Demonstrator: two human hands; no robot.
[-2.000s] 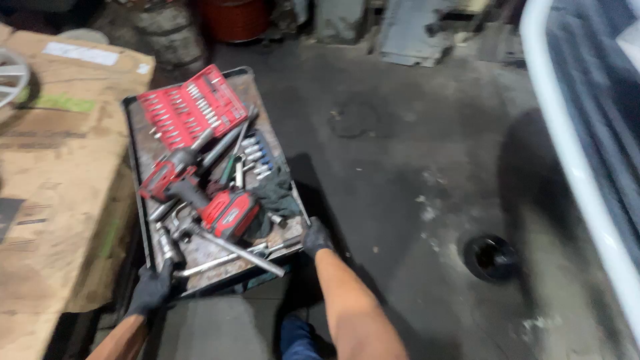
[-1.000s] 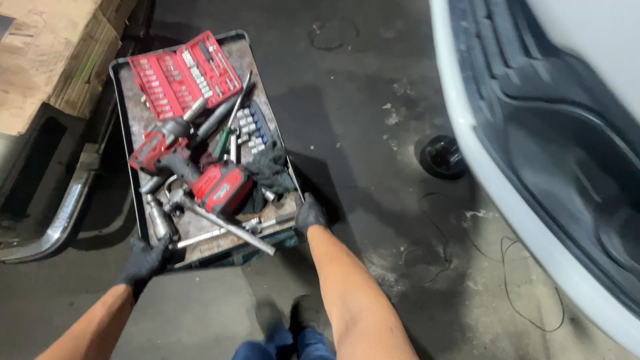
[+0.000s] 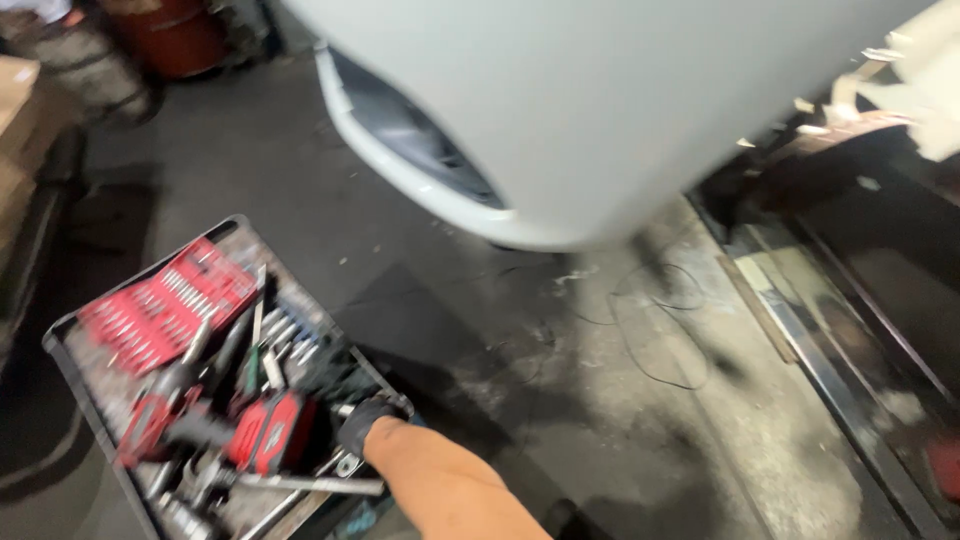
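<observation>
My right hand (image 3: 371, 421), in a dark glove, grips the near right corner of a tool cart's top tray (image 3: 296, 289). My left hand is out of view. On the tray lie an open red bit and socket case (image 3: 169, 307), a red and black cordless power tool (image 3: 210, 431) with a red battery, and a row of sockets (image 3: 289, 334). A dark cloth or glove (image 3: 337, 371) rests beside my right hand. A long metal bar (image 3: 311, 484) and other metal tools lie at the tray's near end. The view is blurred.
A light-coloured vehicle body (image 3: 555, 97) juts over the floor ahead. A thin cable (image 3: 637, 367) lies on the floor. Metal rails (image 3: 810, 375) run along the right. A red drum (image 3: 176, 37) stands at the far left, and cardboard (image 3: 15, 97) is at the left edge.
The view has swung to the right. My left hand, earlier on the tray's near left corner, has gone out of view. My right hand stays at the near right corner.
</observation>
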